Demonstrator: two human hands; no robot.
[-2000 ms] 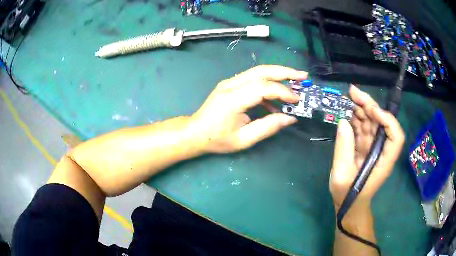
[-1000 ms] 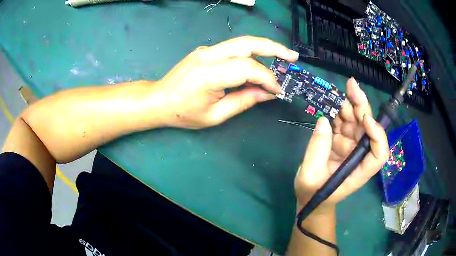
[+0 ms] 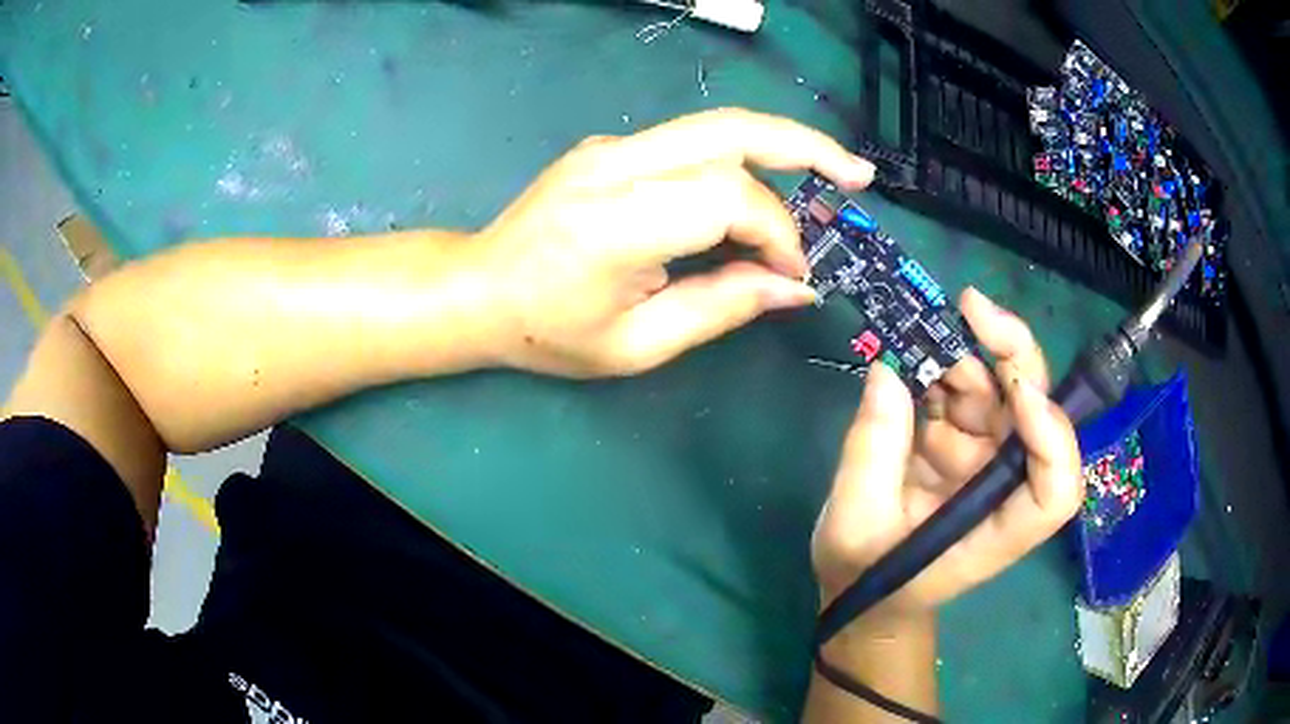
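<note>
A black circuit board (image 3: 880, 283) with blue blocks and a red and a green part on its lower edge is held above the green mat, tilted down to the right, populated side showing. My left hand (image 3: 665, 248) grips its upper left end between fingers and thumb. My right hand (image 3: 955, 467) pinches its lower right end with thumb and fingertips. The same hand also holds a black soldering iron (image 3: 976, 488) across the palm, its metal tip pointing up right, away from the board. Thin metal legs (image 3: 838, 366), perhaps tweezers, show on the mat, partly hidden by the board.
A pile of populated boards (image 3: 1125, 170) lies on a black slatted rack (image 3: 976, 127) at upper right. A blue bin (image 3: 1143, 495) with small coloured parts stands at right, beside a pale box (image 3: 1129, 622). The pale end of a desoldering pump (image 3: 729, 13) shows at the top edge.
The view has shifted, so the pump is now mostly out of frame. The board has turned to slope more steeply down to the right. Both hands still hold it, with the iron in my right hand.
</note>
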